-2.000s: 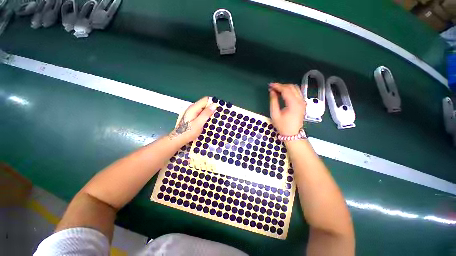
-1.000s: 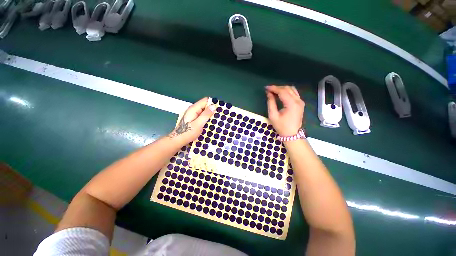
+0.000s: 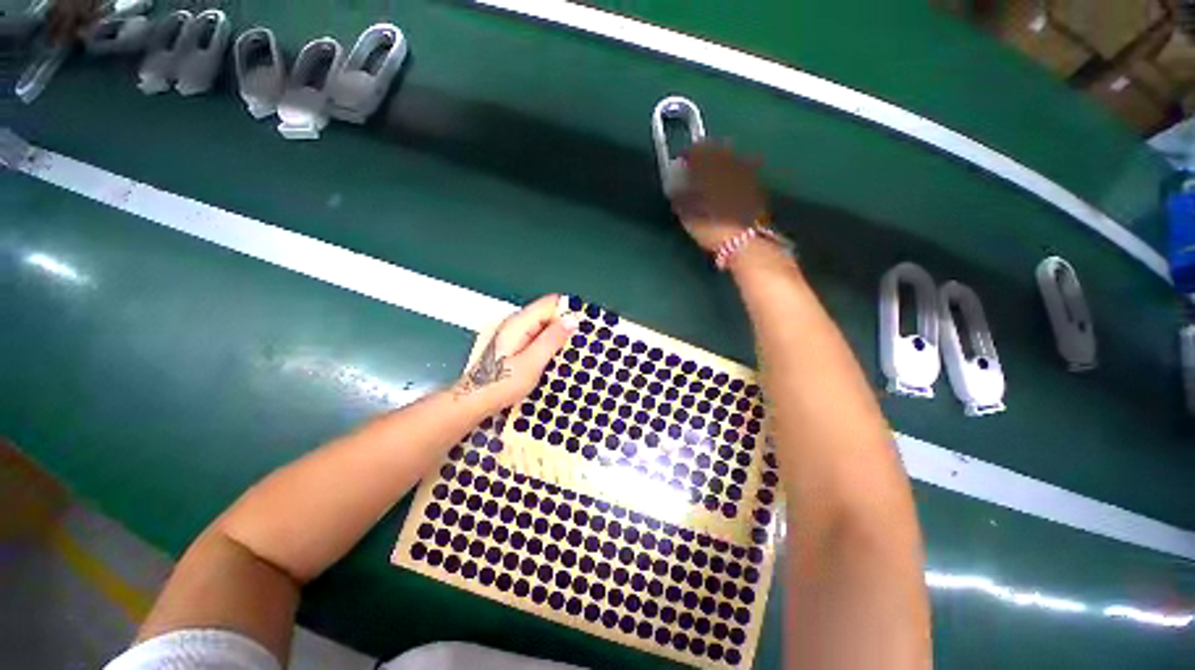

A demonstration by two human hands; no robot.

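My left hand [image 3: 518, 351] grips the upper left corner of the sheet of adhesive dots [image 3: 590, 499], with the thumb on top. The sheet carries rows of black dots and a pale, shiny dotless strip across its middle. A smaller sheet lies on a larger one. My right hand [image 3: 720, 196] is over the solid end of a grey plastic housing [image 3: 678, 128] on the green belt. That hand is blurred and dark, so its fingers and any dot in them cannot be made out. The housing's open loop shows beyond the hand.
Two housings, each with a black dot, lie at the right [image 3: 910, 343] [image 3: 972, 356], and a third [image 3: 1068, 314] farther right. Several grey housings [image 3: 312, 89] lie at the upper left. A white strip [image 3: 288, 247] runs along the belt. Cartons [image 3: 1114, 39] stand at the upper right.
My right hand has moved forward from beside the sheet to the single housing. The housings have shifted right and nearer in the picture. My left hand still holds the sheet.
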